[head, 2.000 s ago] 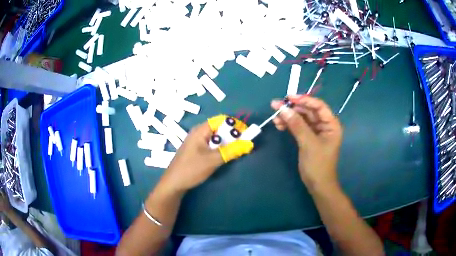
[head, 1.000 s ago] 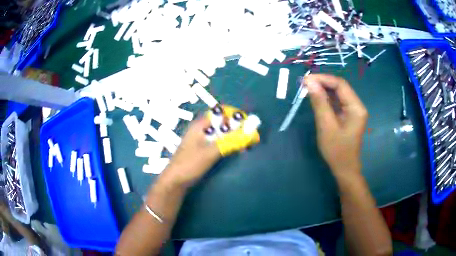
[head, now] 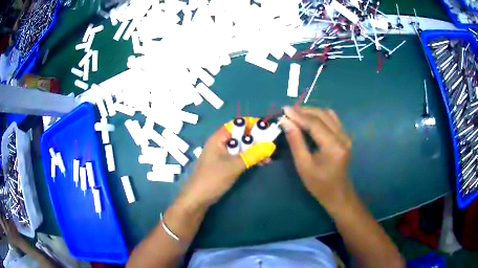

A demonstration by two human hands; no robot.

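My left hand (head: pixel 230 152), with yellow finger cots (head: pixel 257 154), holds several white sleeves with dark ring ends (head: pixel 247 139) facing up and one more white sleeve (head: pixel 273 132) pointing right. Red wires stick out near them. My right hand (head: pixel 317 144) is at the tip of that sleeve, its thumb and finger pinched on a small end piece with red wires; the piece is mostly hidden and blurred. A thin stem (head: pixel 314 82) and a loose white sleeve (head: pixel 293 80) lie on the green bench just behind my right hand.
A bright heap of white sleeves (head: pixel 173 47) covers the back. Wired stems (head: pixel 361 26) lie at back right. A blue tray (head: pixel 78 209) with several pieces is at left, a white tub (head: pixel 32 193) beyond it. A packed blue tray (head: pixel 427 39) is at right. Another person's arm shows far left.
My right hand has moved left and down from the stems to the sleeve in my left hand. The thin stem it held a second ago no longer shows in full. The view has shifted slightly.
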